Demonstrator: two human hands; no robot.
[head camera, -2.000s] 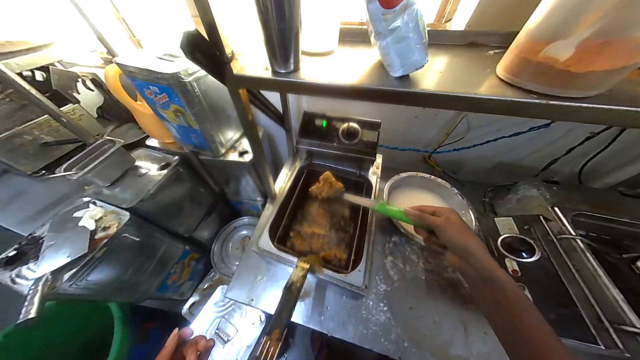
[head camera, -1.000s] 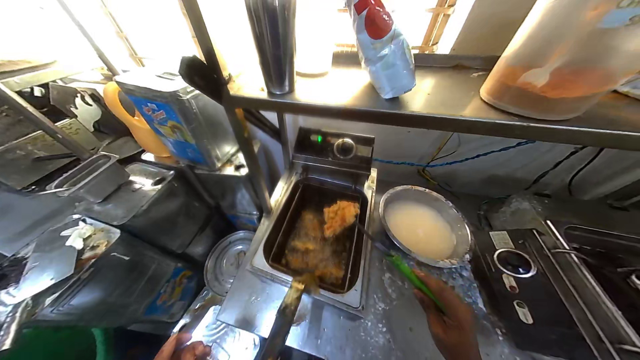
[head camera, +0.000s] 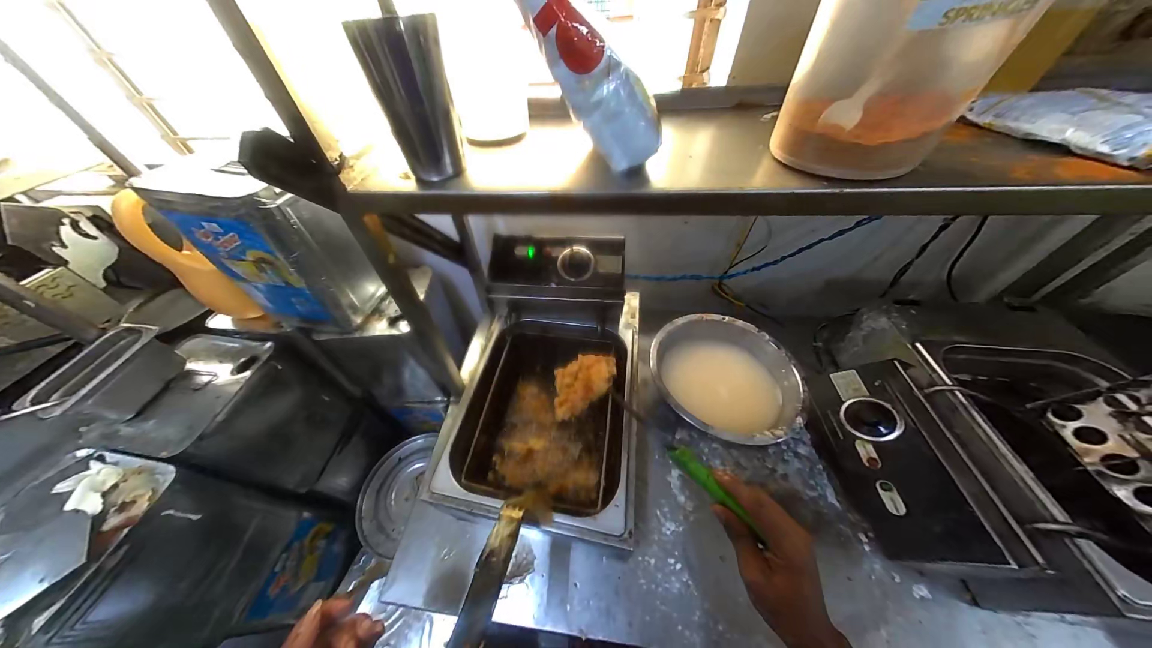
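My right hand (head camera: 774, 549) grips the green handle (head camera: 715, 490) of a kitchen tool whose dark, thin end reaches over the deep fryer (head camera: 589, 531). At that end a piece of battered fried food (head camera: 583, 385) is above or at the oil. More browned pieces (head camera: 544, 450) lie in the bubbling oil, partly blurred. The dark handle (head camera: 490, 576) of the fryer basket sticks out toward me. Low at the left of it is my left hand (head camera: 333, 625), fingers curled, cut by the frame's edge; whether it holds anything is unclear.
A metal bowl of pale liquid (head camera: 724, 378) stands right of the fryer. Beyond it is another black appliance (head camera: 900, 468). A steel shelf (head camera: 720, 200) crosses above, bearing a steel tumbler (head camera: 409, 99), a bag (head camera: 598, 85) and a plastic tub (head camera: 886, 90). A round metal lid (head camera: 396, 495) lies left.
My right hand has moved down and nearer to me since two seconds ago, still holding the green handle. The fried piece at the tool's end has shifted right from its earlier place over the fryer.
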